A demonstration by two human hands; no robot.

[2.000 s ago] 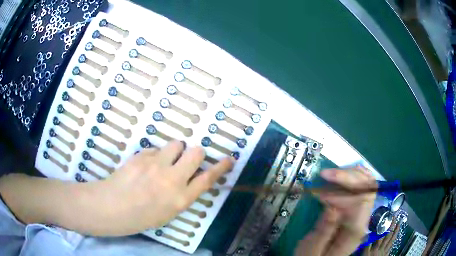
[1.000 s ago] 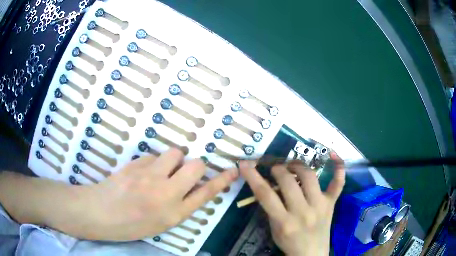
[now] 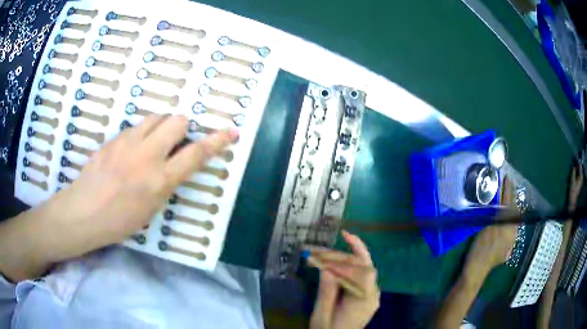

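The white parts tray (image 3: 193, 252) has columns of tan dumbbell-shaped slots, many with dark or silvery round heads at their left ends; the rightmost column also has silvery rings at several right ends. My left hand (image 3: 129, 173) lies palm down over the tray, fingers spread, index fingertip at the rightmost column; nothing shows in it. My right hand (image 3: 351, 279) holds a thin yellowish stick, the brush (image 3: 344, 283), its blue part near the lower end of two metal fixture bars (image 3: 322, 154). The bars lie side by side, with round nests along them. The stick's very tip is unclear.
A blue bin (image 3: 425, 193) with a pale, metal-topped bottle (image 3: 483, 183) stands right of the bars. Another person's hand and forearm (image 3: 483, 254) reach beside it. A black tray of rings (image 3: 11, 61) is at the far left. A blurred dark strip crosses the right side.
Tray, bars and bin now appear farther left and higher. My right hand has left the tray's edge beside my left hand and is at the bars' lower end. My left hand stays over the tray.
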